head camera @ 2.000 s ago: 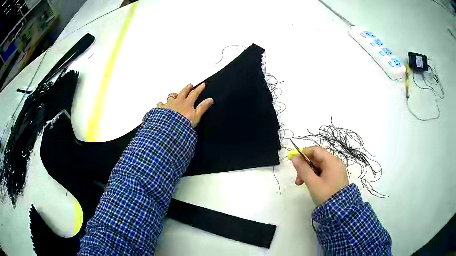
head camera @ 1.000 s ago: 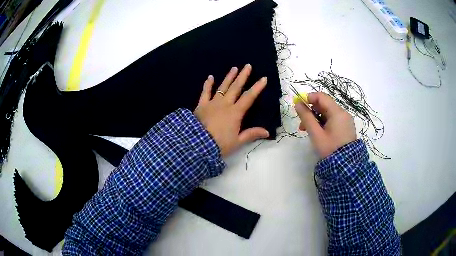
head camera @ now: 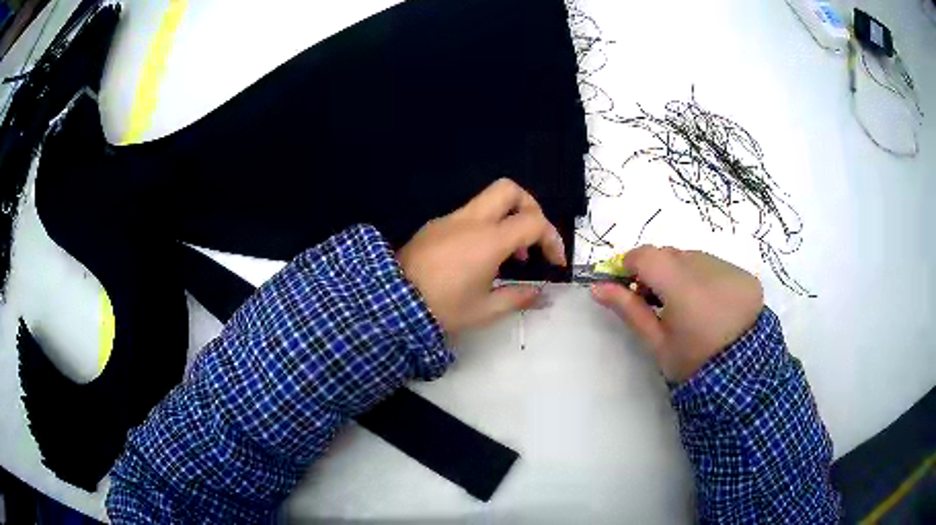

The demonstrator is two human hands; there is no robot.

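Note:
A large fanned stack of black fabric pieces (head camera: 411, 113) lies on the white table, dark thread tails fringing its right edge. My left hand (head camera: 477, 256) is at the stack's lower right corner, fingers curled and thumb below the edge; its fingertips seem to pinch the lowest strip's edge. My right hand (head camera: 693, 303) holds small thread snips with a yellow grip (head camera: 612, 266), blades pointing left at that corner. The blades are partly blurred. A separate black strip (head camera: 441, 441) lies below my left forearm.
A tangled pile of cut thread (head camera: 724, 164) lies right of the stack. A white power strip (head camera: 821, 23) and a black adapter (head camera: 872, 33) with thin cable are at the upper right. A shaggy black bundle (head camera: 51, 92) is at the far left. A yellow stripe (head camera: 157, 72) crosses the table.
My left hand has gone from lying flat on the stack to curled at its lower right corner. My right hand has brought the snips down and left to that corner. The view has shifted.

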